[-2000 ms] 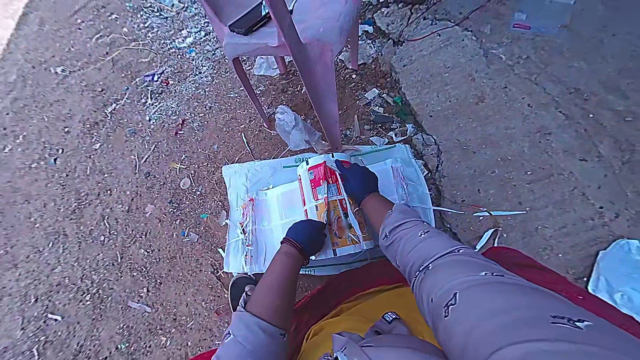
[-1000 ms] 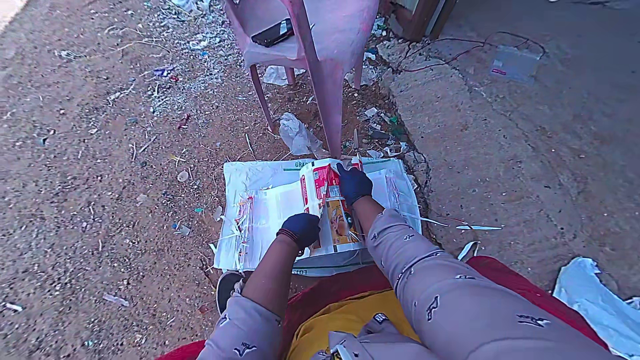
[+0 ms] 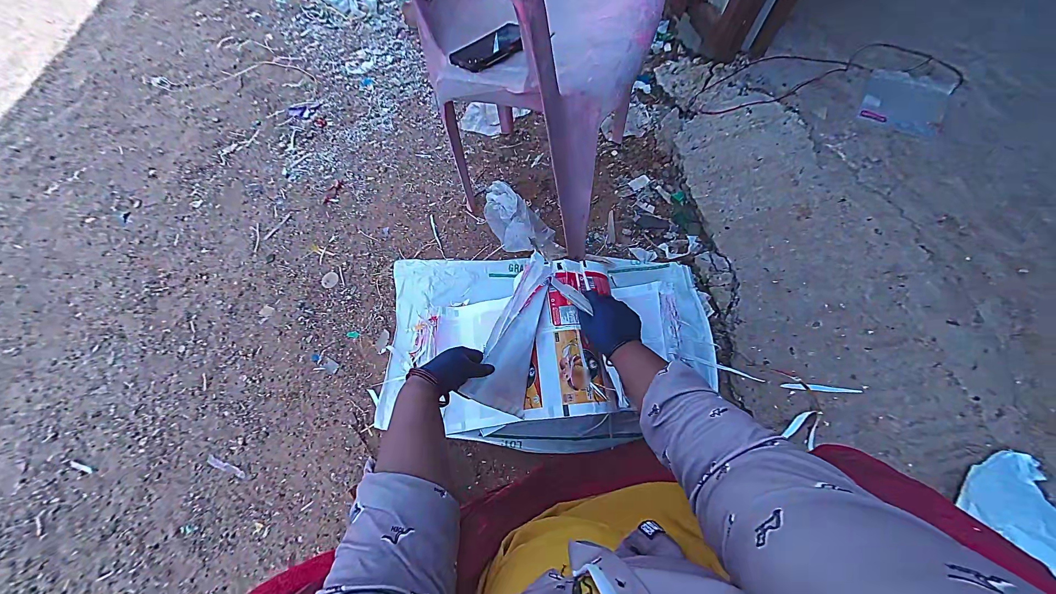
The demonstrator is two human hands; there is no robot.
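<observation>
Both hands wear dark gloves. My left hand [image 3: 455,369] pinches the lower left edge of a whitish plastic sheet [image 3: 513,351], which stands partly lifted and slanted. On the right, my right hand [image 3: 609,322] rests on printed red, white and yellow packaging film [image 3: 575,363]; its fingertips are partly hidden, so whether it grips the film I cannot tell. Beneath lie more white sheets [image 3: 478,318] with frayed strips at their sides. All of this lies on a flattened white woven sack [image 3: 421,285] with green printing, on the ground before me.
A pink plastic chair [image 3: 575,107] with a black phone-like object [image 3: 487,48] on its seat stands just beyond the sack. Crumpled clear plastic [image 3: 513,219] lies by its leg. Rightward are cracked concrete, a cable [image 3: 771,101], a clear plastic container [image 3: 906,103] and a white sheet [image 3: 1006,499].
My left hand has moved left, away from the printed film, and a whitish sheet now stands lifted between my hands. My right hand stays near the film's upper right part.
</observation>
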